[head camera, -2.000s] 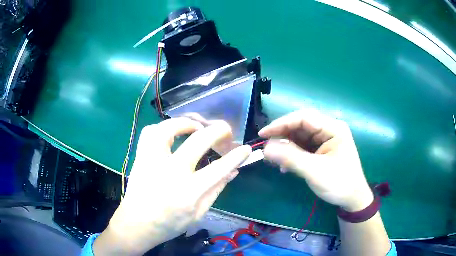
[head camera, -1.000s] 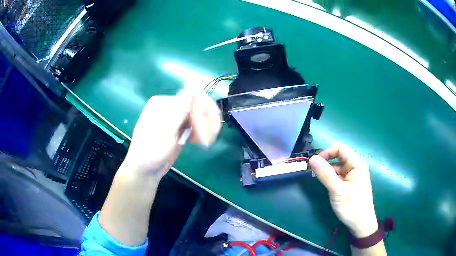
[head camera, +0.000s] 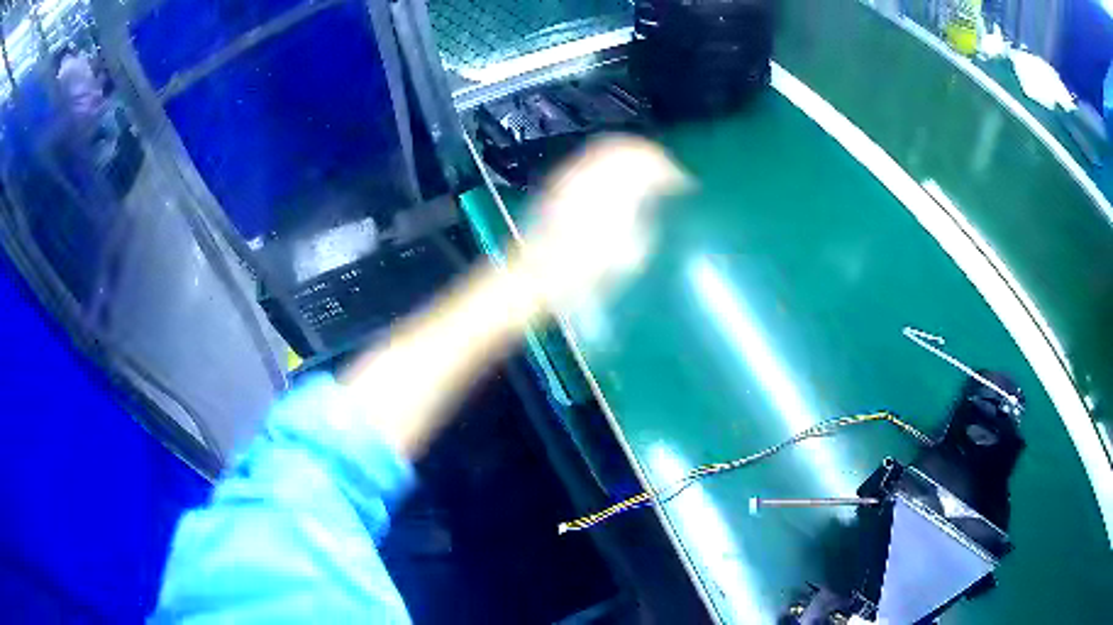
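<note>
The black optical engine housing (head camera: 976,470) lies on the green surface at the lower right, its wide end cut off by the bottom edge. The shiny grey trapezoid panel (head camera: 930,564) shows in it. A multicolour lead (head camera: 781,448) runs left from it over the bench edge. A short reddish lead (head camera: 812,502) with a pale plug sticks out beside it. A white flat strip (head camera: 964,363) extends from the narrow end. My left hand (head camera: 610,214) is blurred, over the bench edge, away from the housing; its fingers cannot be made out. My right hand is not in view.
A green bench surface (head camera: 757,293) with a white dividing strip (head camera: 976,232) curves to the right. A black stack (head camera: 702,55) stands at the far end. Dark parts (head camera: 549,122) lie beside it. A black crate (head camera: 354,287) is at the left, near blue panels. A person is partly visible at upper left.
The view has swung left, so the housing now appears at the lower right. My left hand has moved away from the housing towards the far bench edge. My right hand has left the picture.
</note>
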